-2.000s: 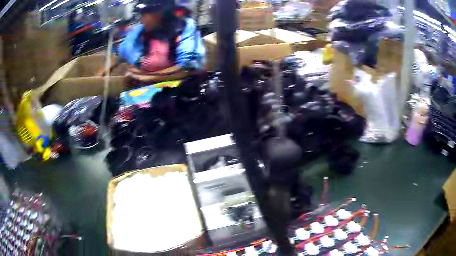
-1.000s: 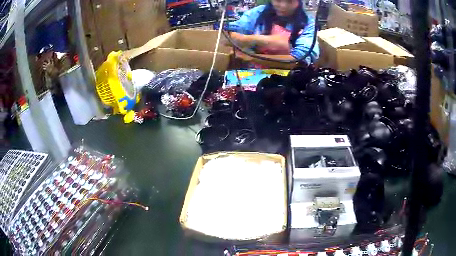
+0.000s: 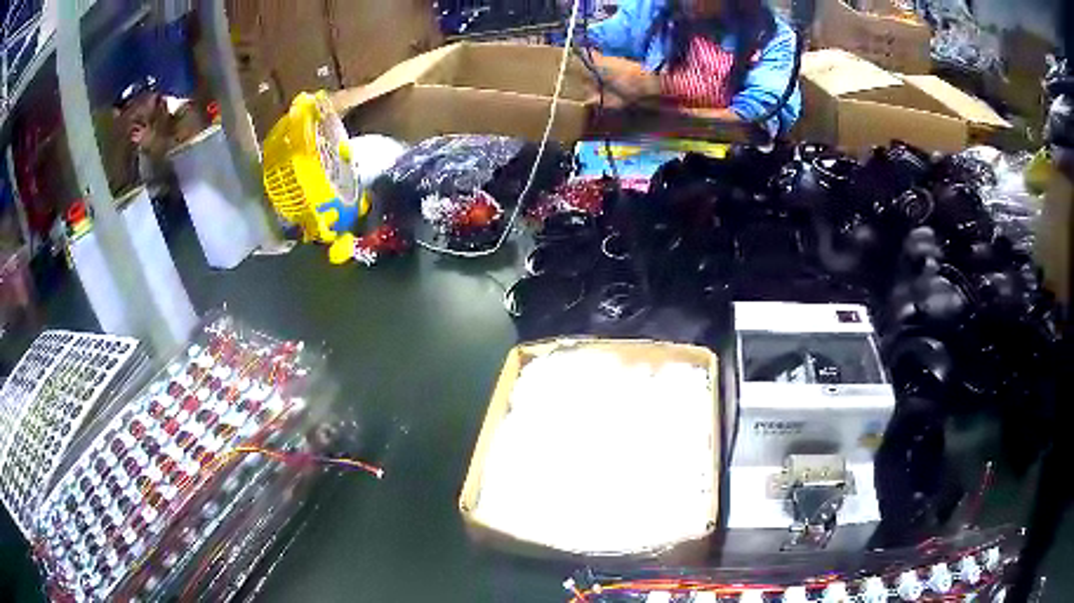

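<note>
Neither of my hands is in the picture. A row of wired units (image 3: pixel 870 590) with white parts on top and red and yellow leads lies at the bottom right, cut off by the lower edge. Behind it stands the white-grey screw feeder (image 3: pixel 808 442) with a clear window and a metal pick-up head at its front. Left of the feeder, close beside it, is an open shallow carton of white parts (image 3: pixel 603 448). At the far left are stacked trays of units (image 3: pixel 177 454) with red wires; one yellow-red lead hangs over the green bench.
A large heap of black plastic housings (image 3: pixel 754 236) lies behind the feeder. A yellow fan (image 3: pixel 309 171) stands at the back left. A person in blue sleeves (image 3: pixel 771 83) is opposite, behind an open cardboard box (image 3: pixel 471 112). A pale cord hangs down at centre.
The view has swung left, so the carton, feeder and heap sit further right in the picture. The stacked trays and fan show more fully. The dark upright bar has moved to the right edge.
</note>
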